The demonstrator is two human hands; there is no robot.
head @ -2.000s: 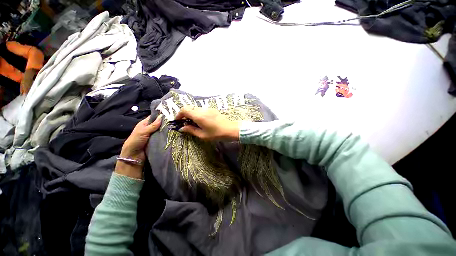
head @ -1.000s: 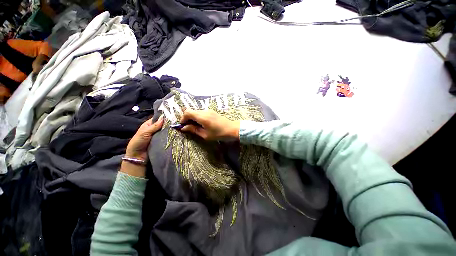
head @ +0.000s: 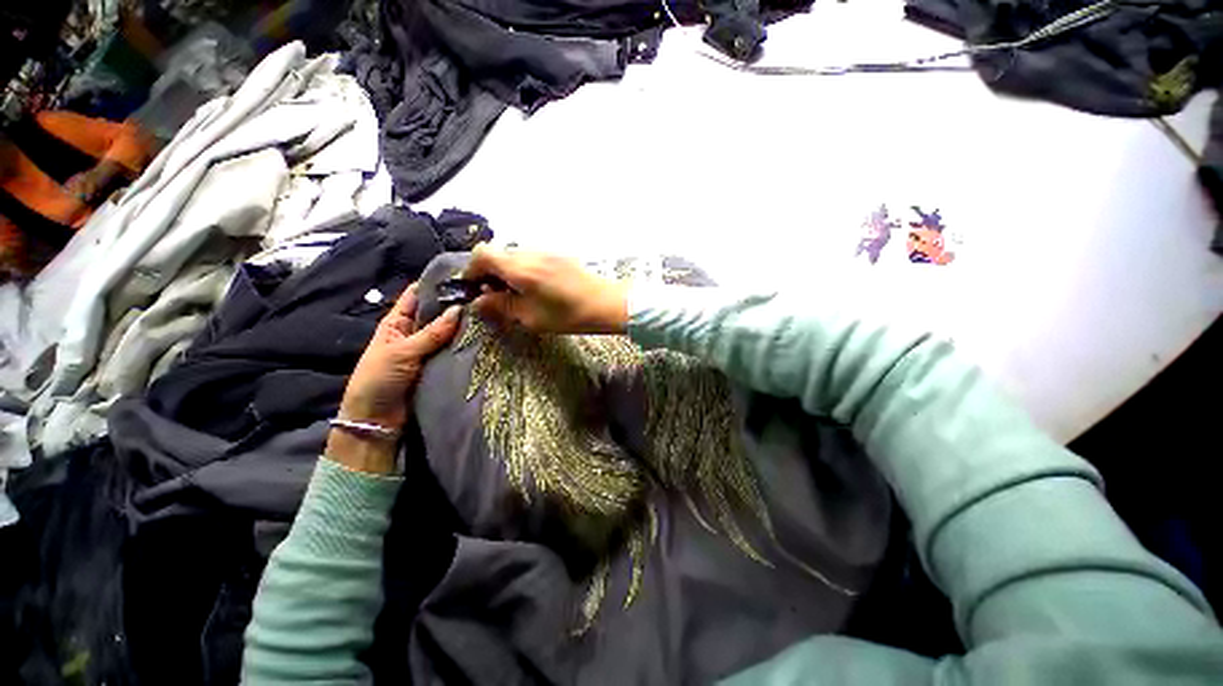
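Observation:
A dark grey denim jacket [head: 805, 496] lies over the table's near edge and my lap, its back up, with large yellow-green feather embroidery [head: 550, 442]. The pale lettering above it is mostly hidden by my right hand and sleeve. My left hand [head: 389, 362] grips the jacket's left edge, thumb on top. My right hand [head: 530, 291] is at the upper left of the jacket, fingers closed around a small dark tool, probably thread snips [head: 456, 288], mostly hidden in the fingers.
A dark garment pile [head: 268, 349] and a pale garment pile [head: 201, 201] lie at left. More dark garments [head: 537, 54] lie at the far side, with a pale cord [head: 832, 67]. Small red-purple scraps [head: 928, 241] lie on the white table [head: 1073, 308]. A person's orange sleeve [head: 81, 134] shows far left.
My right hand with the dark tool has moved up towards the jacket's top edge and now covers the lettering. My left hand has shifted slightly, its thumb further onto the cloth.

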